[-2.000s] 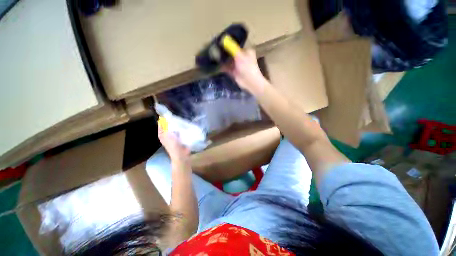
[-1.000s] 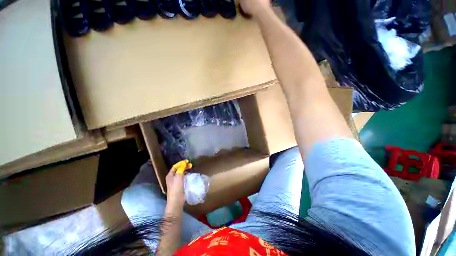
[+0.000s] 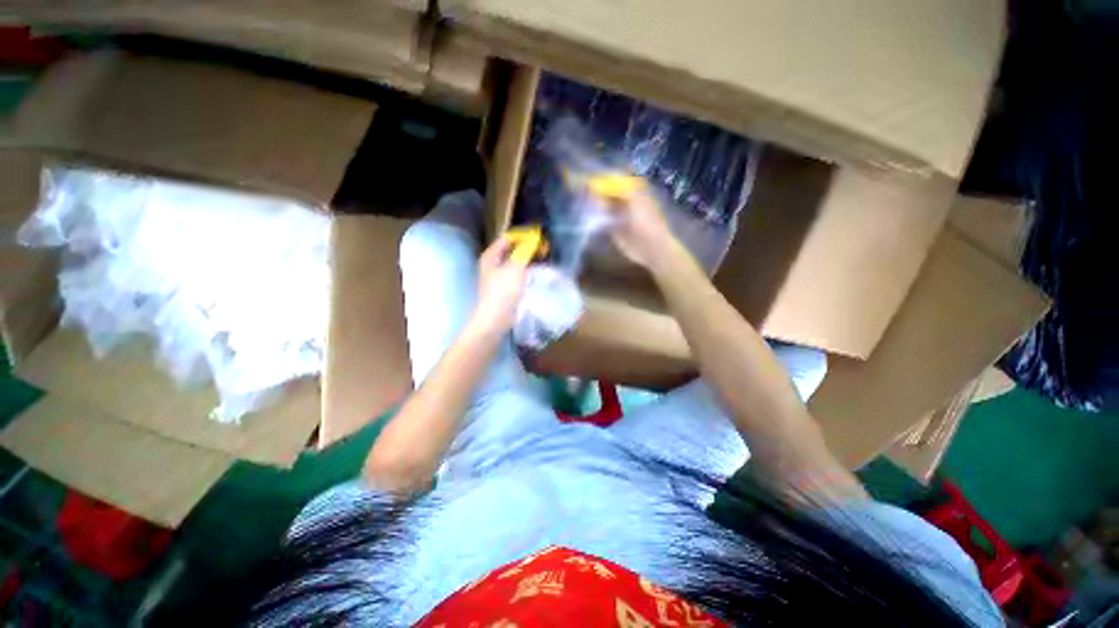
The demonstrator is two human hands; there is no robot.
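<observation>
My left hand (image 3: pixel 506 276), with yellow finger cots, is at the left side of the open packing carton (image 3: pixel 620 337) and holds a crumpled clear plastic bag (image 3: pixel 549 307). My right hand (image 3: pixel 638 221), also with yellow cots, is blurred over the carton, and its fingers are at the film stretched between both hands. Whether a sandal is in the film cannot be told against the dark background. Dark bagged goods (image 3: pixel 699 160) lie inside the carton, under and behind my right hand.
An open bag carton (image 3: pixel 356 325) full of loose whitish bags (image 3: pixel 196 270) is at the left. Stacked cardboard sheets (image 3: pixel 761 61) overhang the packing carton's back. A black plastic sack (image 3: pixel 1074 270) is at the far right. A red stool (image 3: pixel 1000 564) stands on the green floor at lower right.
My right hand has come back from the sandal row to the film beside my left hand. The view has swung left and down, so the sandal row is out of view and the bag carton shows fully.
</observation>
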